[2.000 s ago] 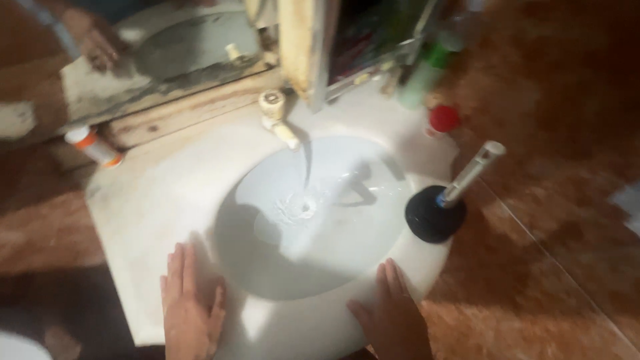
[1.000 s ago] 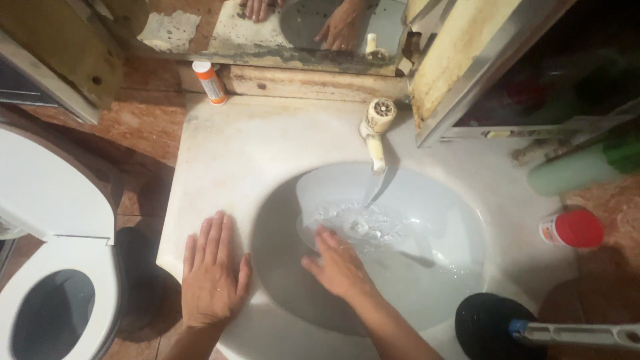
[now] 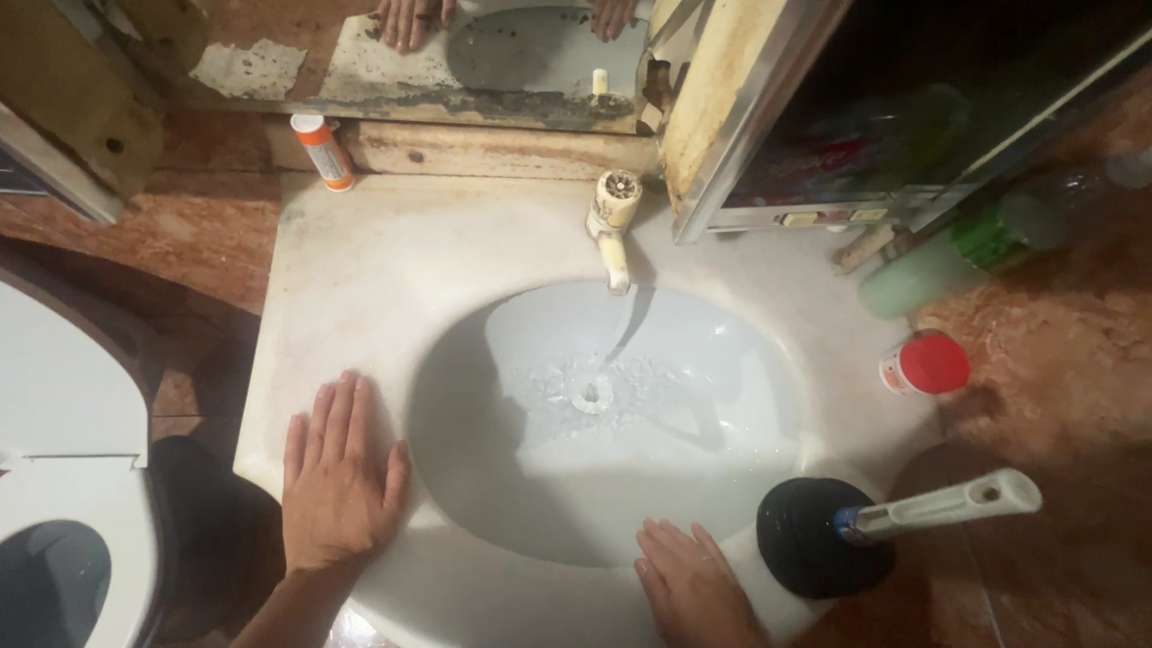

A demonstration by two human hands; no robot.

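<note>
My left hand [image 3: 340, 481] lies flat on the pale countertop [image 3: 360, 243], left of the oval washbasin [image 3: 576, 531], with nothing in it. At the basin's front rim rests my right hand [image 3: 693, 580], its fingers slightly apart and holding nothing. Just right of it a plunger [image 3: 826, 537] with a black rubber cup and a white handle stands on the counter's edge. Shallow water seems to lie around the drain [image 3: 592, 394]. Above the basin's back rim is a yellowed, stained faucet [image 3: 614, 225].
An orange and white tube [image 3: 322, 153] stands at the back left. A red-lidded jar [image 3: 931, 363] and a green bottle [image 3: 927, 270] are at the right. A spotted mirror [image 3: 405, 81] and cabinet door border the back. The toilet [image 3: 72, 387] is at far left.
My right hand was over the water inside the basin one second ago and is now back at the front rim. My left hand stays on the counter. The view has shifted.
</note>
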